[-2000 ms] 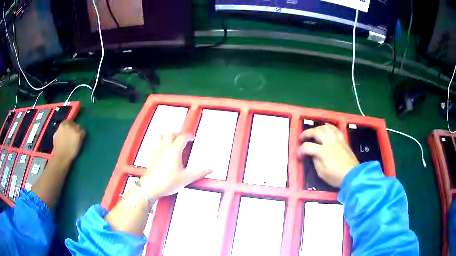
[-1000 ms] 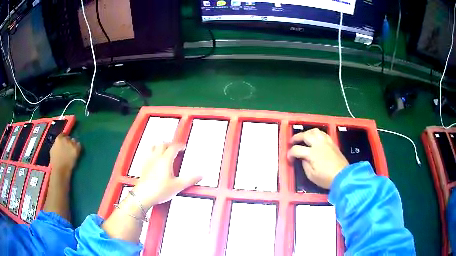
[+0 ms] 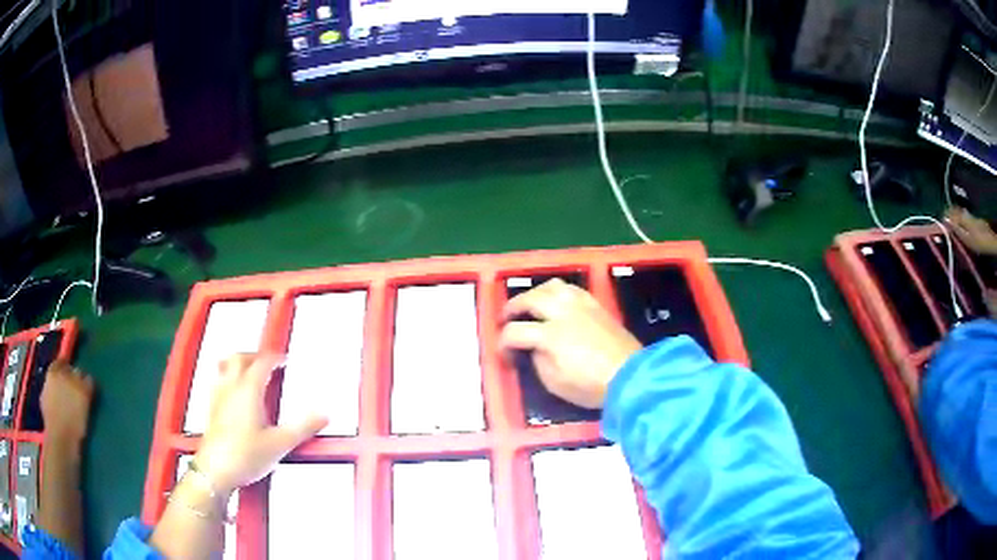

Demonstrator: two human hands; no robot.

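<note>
A red-orange foam tray (image 3: 380,464) holds two rows of smartphones. The three left phones (image 3: 437,361) in the back row and the visible front-row screens are bright white. The fourth back-row phone (image 3: 552,411) is black, with a white label. The rightmost phone (image 3: 660,315) is black with small white marks. My right hand (image 3: 569,341) lies over the fourth phone, its curled fingers at the left long edge; its thumb is hidden. The phone stays in its slot. My left hand (image 3: 246,421) rests over the left phones, empty, thumb and fingers apart.
Neighbours' trays stand at the left (image 3: 66,339) and right (image 3: 864,279), with a person's hand (image 3: 68,405) on the left one and a blue sleeve (image 3: 968,383) at the right. A white cable (image 3: 771,263) lies behind my tray. A black device (image 3: 763,186) and monitor (image 3: 481,38) stand behind.
The view has turned right, so my tray and both hands appear further left. More of the right neighbour's tray shows. My hands keep nearly the same places over the phones.
</note>
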